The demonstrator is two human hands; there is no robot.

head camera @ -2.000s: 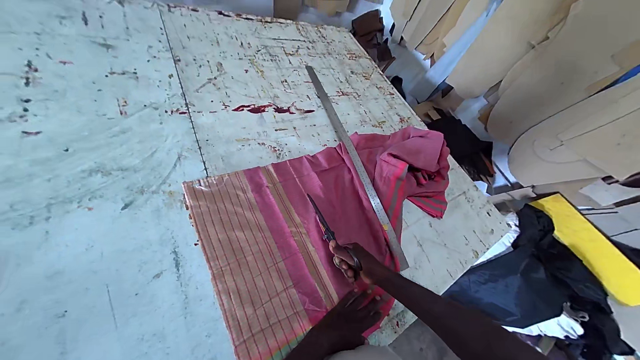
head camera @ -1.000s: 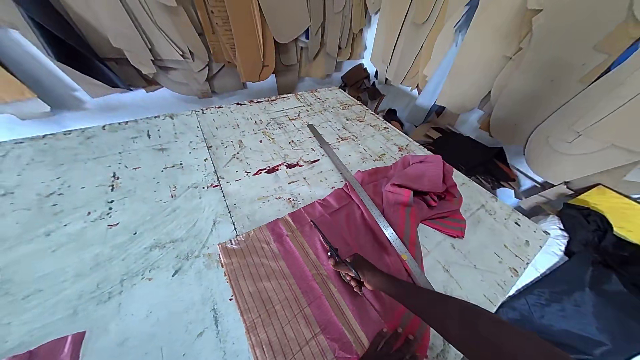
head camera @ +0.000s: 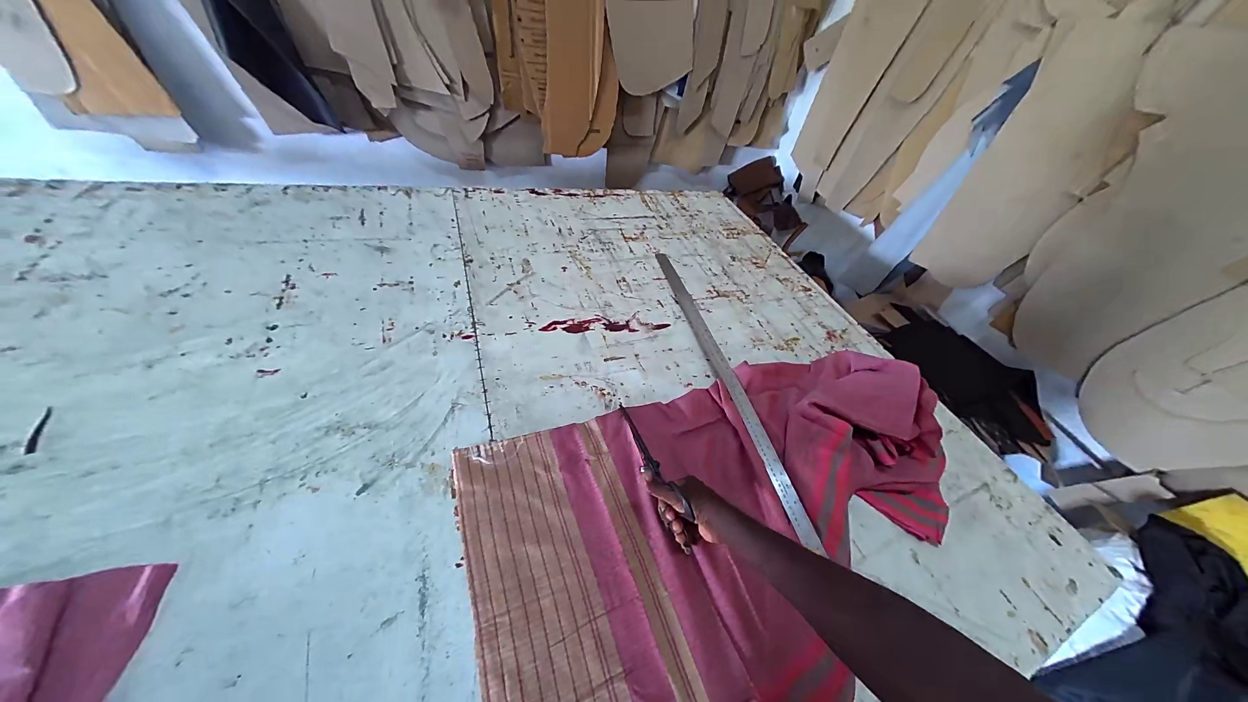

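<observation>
My right hand (head camera: 681, 509) grips the handles of dark metal scissors (head camera: 641, 447), whose blades point up and away over the pink fabric, with the tip near its far edge. The pink fabric with tan stripes (head camera: 546, 546) lies spread on the worktable (head camera: 341, 390) and is bunched up at its right end. Across it, to the right of the scissors, lies a long steel ruler (head camera: 736, 390) whose far end rests on the bare tabletop. My left hand is out of view.
Another piece of pink fabric (head camera: 88, 624) lies at the table's lower left. Cardboard patterns (head camera: 575, 78) hang behind the table and more (head camera: 1102, 214) along the right. Black material (head camera: 960, 375) and a black and yellow heap (head camera: 1185, 585) sit beyond the right edge.
The view has tilted up and swung left. My left hand, earlier on the fabric's near part, has gone out of view. My right hand still holds the scissors over the fabric.
</observation>
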